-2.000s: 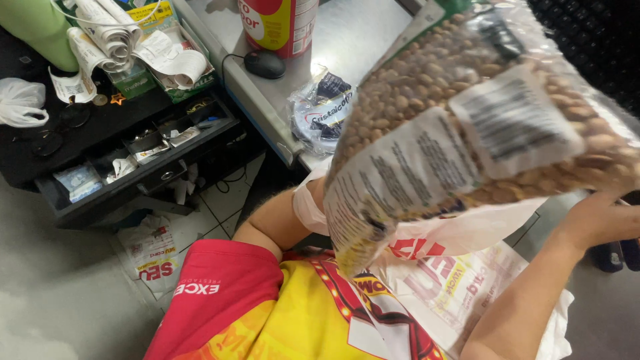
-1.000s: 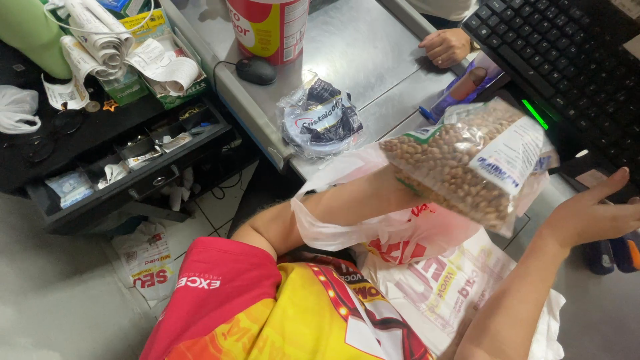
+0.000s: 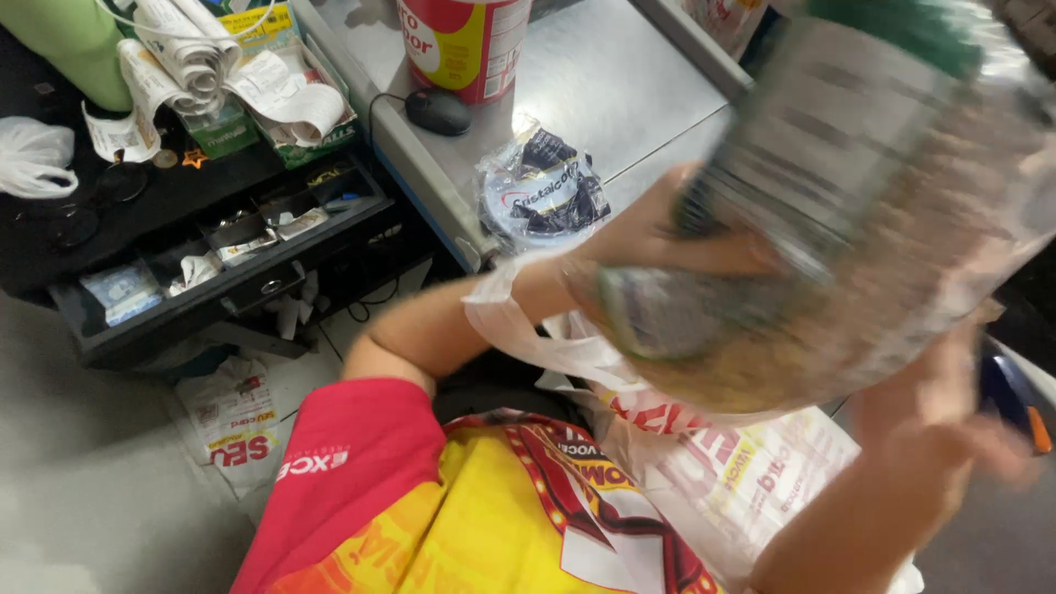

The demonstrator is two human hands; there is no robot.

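Observation:
A large clear plastic package with brownish contents [image 3: 866, 272], blurred and close to the camera, fills the upper right. My left hand [image 3: 668, 239] grips its left side, with the thumb across a printed part. The handle of a white plastic carrier bag [image 3: 511, 309] hangs around my left forearm. Below the package, my right hand [image 3: 957, 421] is blurred, with the thumb spread away and some fingers hidden near the package's edge. Red-printed white plastic bags [image 3: 742, 470] lie under the package, beside my yellow and red shirt.
A crumpled clear and dark wrapper [image 3: 549, 186], a black mouse [image 3: 437, 111] and a red and yellow tub [image 3: 466, 49] are on the metal counter. At the left, a black drawer [image 3: 264, 285] stands pulled out below paper rolls [image 3: 186, 54]. A printed plastic bag [image 3: 235, 417] lies on the floor.
The package has come up closer to the camera than one second ago. My left hand, hidden behind the package then, now shows on its side. My right hand has moved lower.

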